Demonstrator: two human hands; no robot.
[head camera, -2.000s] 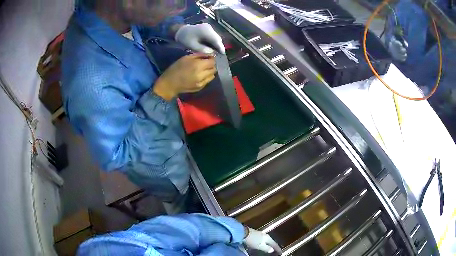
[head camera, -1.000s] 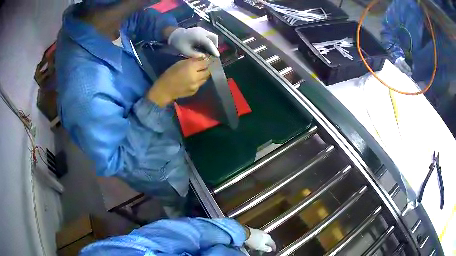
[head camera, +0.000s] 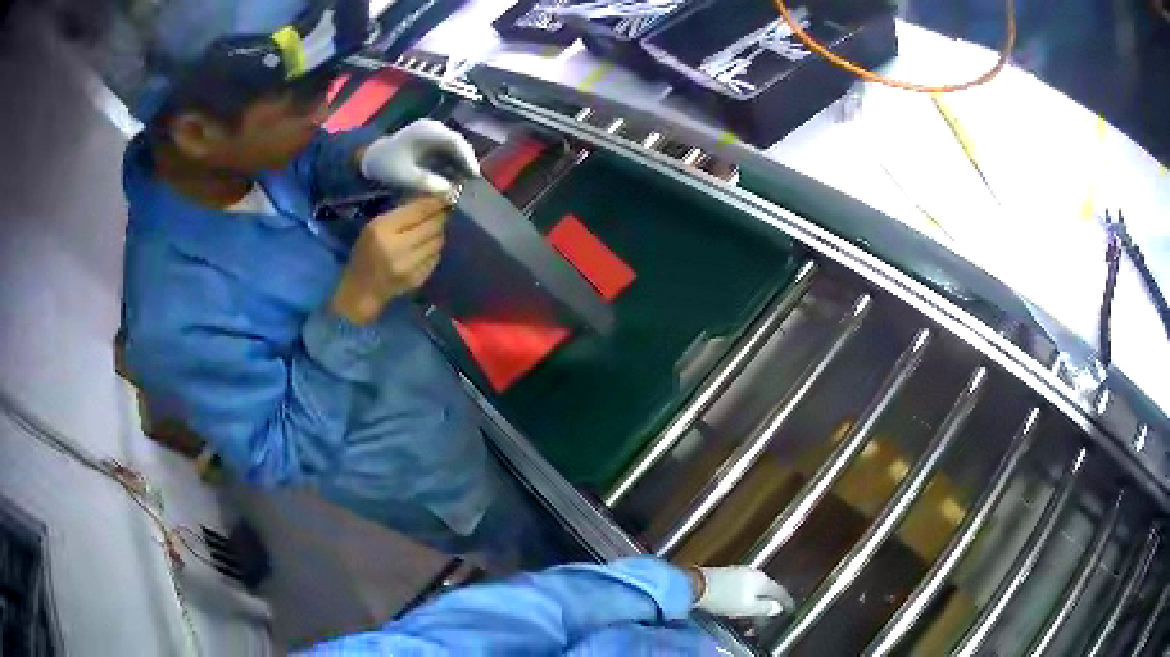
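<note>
My left hand (head camera: 744, 593), in a white glove, rests at the near side rail of the roller conveyor (head camera: 885, 477), low in the picture, with no object visible in it. My right hand is out of the picture. Beyond the bare rollers lies a dark green carrier (head camera: 693, 257) with red-orange foam pads (head camera: 592, 257). Another person, one hand gloved and one bare, holds a thin grey metal panel (head camera: 539, 257) tilted above the carrier. The fingers hide its upper end.
The other person (head camera: 295, 334) stands at the left of the line. Across it is a white bench (head camera: 1026, 167) with dark pliers (head camera: 1114, 289), black bins (head camera: 770, 64) of pale strips and an orange cable loop (head camera: 873, 80).
The view has shifted, so the bench and bins sit higher. The other person's panel has turned and shows more of its flat face. My left hand still rests at the rail.
</note>
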